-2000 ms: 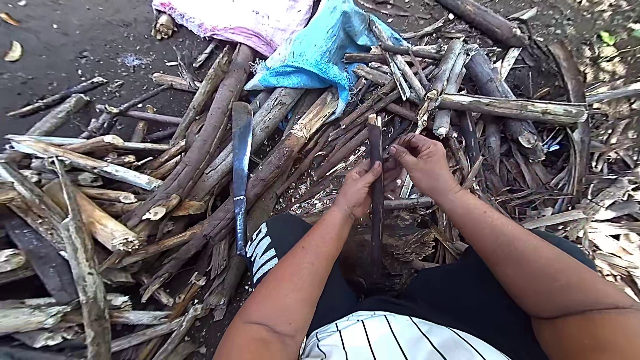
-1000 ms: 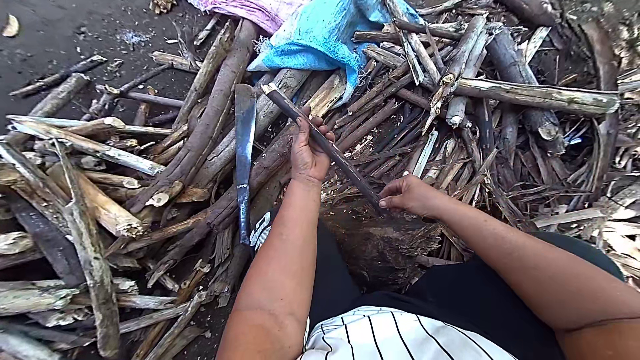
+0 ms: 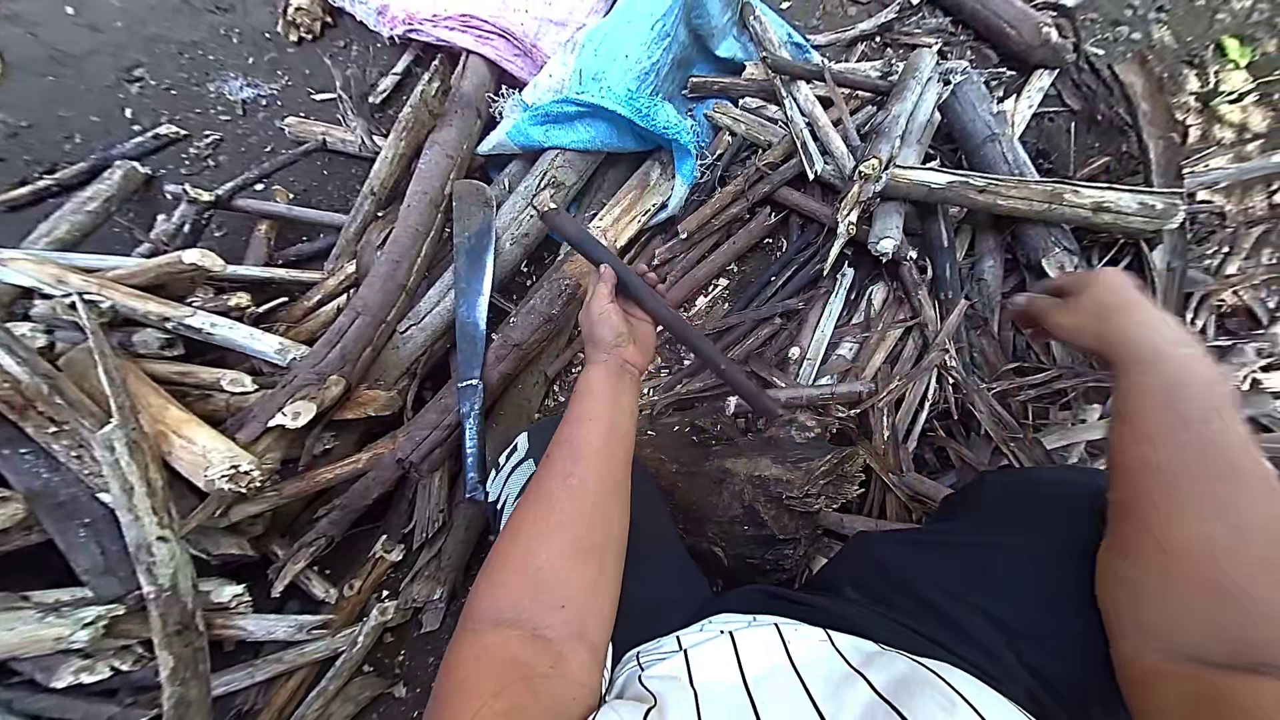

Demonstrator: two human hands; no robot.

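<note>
A dark, straight stick (image 3: 665, 315) slants across the middle of the head view, its pale cut end at the upper left. My left hand (image 3: 618, 318) is closed around its upper half. The stick's lower right end lies over a thick dark log (image 3: 740, 490) between my knees. To the right, my right hand (image 3: 1085, 310) is held apart from the stick, over the wood pile; it is blurred, with nothing visible in it. A machete (image 3: 473, 290) rests against the branches left of my left hand, blade up and handle toward my knee.
Cut branches (image 3: 370, 320) and split sticks are heaped on the left. Thin sticks (image 3: 790, 270) and bark strips lie piled ahead and to the right, with a thicker pole (image 3: 1035, 198) across them. A blue woven sack (image 3: 620, 90) and a pink one (image 3: 480, 30) lie at the top.
The stick, upright between both hands two seconds ago, now slants in my left hand. My right hand has let go of its lower end and moved off to the right.
</note>
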